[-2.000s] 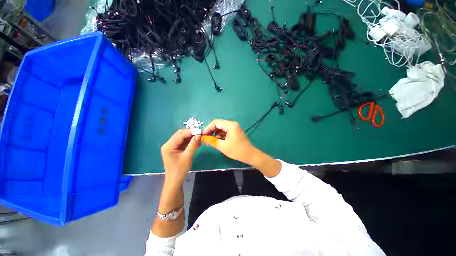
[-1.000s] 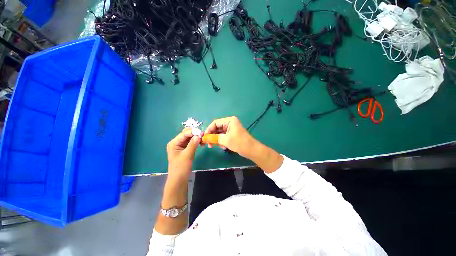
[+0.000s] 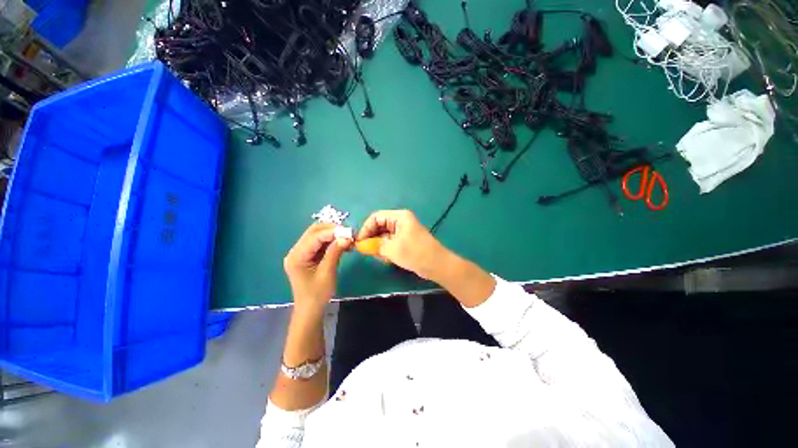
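My left hand [image 3: 312, 259] pinches a small white part [image 3: 344, 233] between thumb and fingers, near the table's front edge. My right hand [image 3: 404, 242] is close beside it, with a bright orange patch [image 3: 368, 246] at its thumb and index finger. It holds the end of a black cable [image 3: 452, 206], which runs out behind the hand to the upper right. The fingers hide where cable and white part meet. A small pile of white parts [image 3: 330, 214] lies on the green table just beyond my left hand.
A deep blue tote [image 3: 166, 227] stands left of the green table [image 3: 289, 175]. A large heap of black cables [image 3: 262, 52] lies on clear plastic at upper left, with a looser group [image 3: 516, 87] at upper centre. Orange-handled scissors [image 3: 646, 187], white cloth [image 3: 728, 140] and white cables [image 3: 682, 39] lie right.
The view has shifted slightly. Both hands stay together near the table edge, with small finger movements. The orange patch has tilted, and the black cable's visible end lies slightly differently.
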